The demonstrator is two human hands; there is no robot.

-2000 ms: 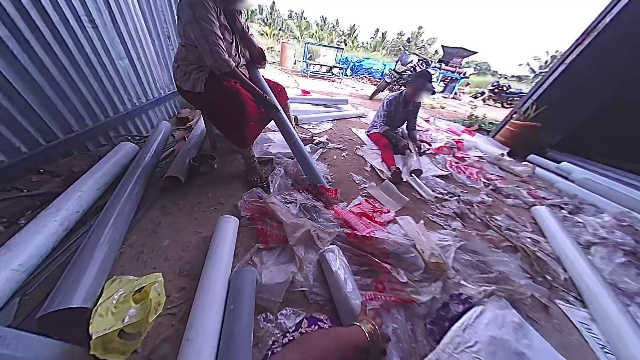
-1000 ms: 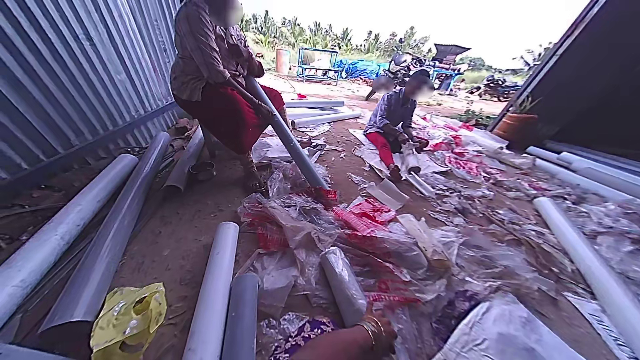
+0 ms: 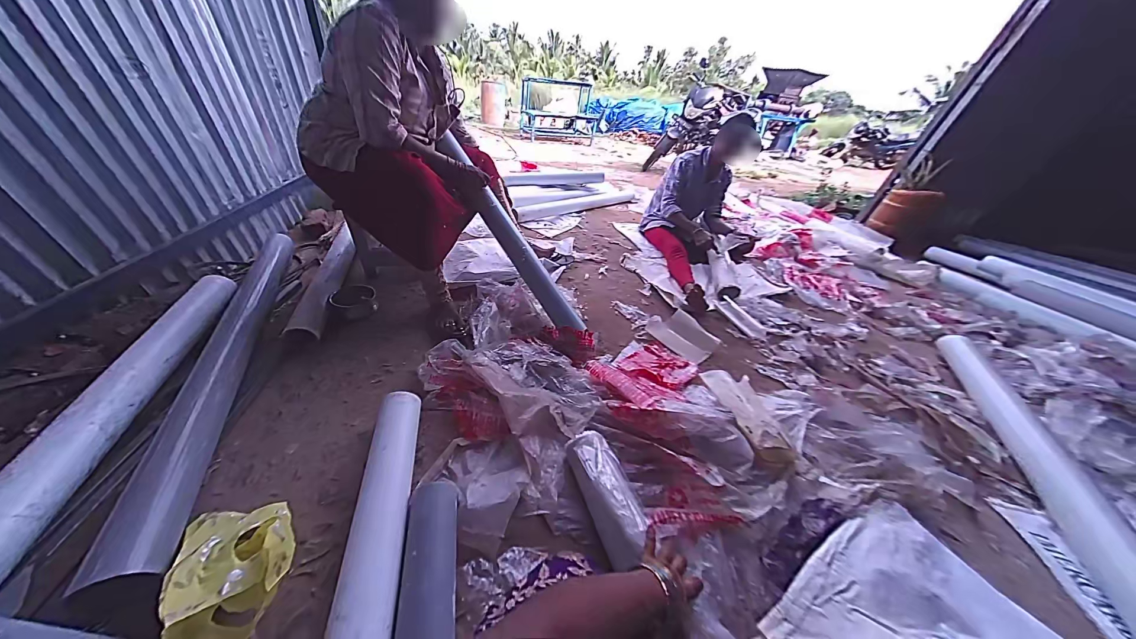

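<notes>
One bare hand with bangles [image 3: 670, 572] shows at the bottom centre, its forearm coming in from the lower edge; it appears to be my left hand. It rests at the near end of a grey pipe wrapped in clear plastic film [image 3: 608, 497], with loose clear film [image 3: 710, 568] beside it. Whether the fingers grip the film or only lie on it cannot be told. Purple patterned cloth [image 3: 541, 577] lies left of the wrist. My right hand is not in the frame. Crumpled clear and red-printed plastic film [image 3: 652, 377] spreads past the wrapped pipe.
A seated person [image 3: 390, 115] holds a slanted grey pipe [image 3: 524, 248]. Another person [image 3: 697, 200] sits on sheets farther back. Several pipes [image 3: 377, 515] lie left and right. A yellow plastic bag [image 3: 226, 568] is lower left, a white sheet [image 3: 896, 577] lower right, a corrugated metal wall [image 3: 133, 115] at left.
The fingers of the visible hand show more above the bangles than before. The wrapped pipe remains beside it. Both seated people stay in their places.
</notes>
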